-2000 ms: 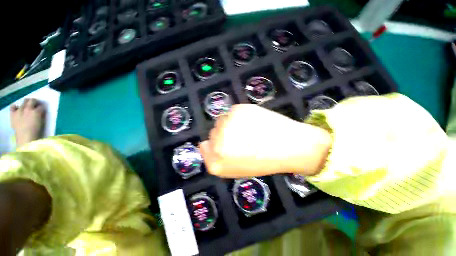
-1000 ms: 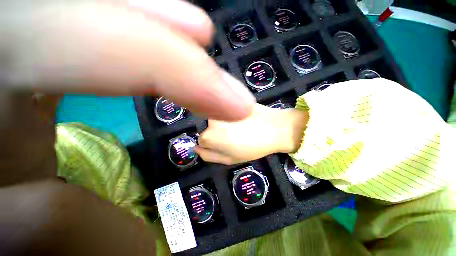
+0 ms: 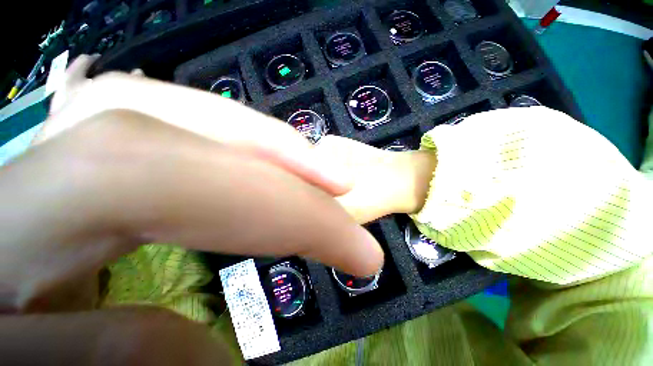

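A black foam tray [image 3: 429, 307] holds round strapless smartwatches in square pockets. My left hand [image 3: 193, 179] is large, blurred and close to the camera, reaching in from the left across the tray. Its thumb tip overlaps a front-row watch [image 3: 354, 283]; contact cannot be told. It shows no object. My right hand [image 3: 379, 179] comes from the right over the tray; its fingers are hidden behind my left hand. Front-row and middle watches [image 3: 369, 105] show small pink or red text. A back-row watch [image 3: 285, 71] shows a green block. A printed label [image 3: 249, 309] lies at the near left corner.
Another tray of watches [image 3: 143, 43] lies behind at the left, partly covered by my left hand. The teal mat [image 3: 591, 71] shows to the right. A small red item [image 3: 549, 18] is at the back right. Yellow striped smock fabric [image 3: 429, 347] is below the tray.
My left hand has come in from the left and now spans further across the tray, covering my right fingers and the watch beside them. My right forearm has stayed nearly still since one second ago.
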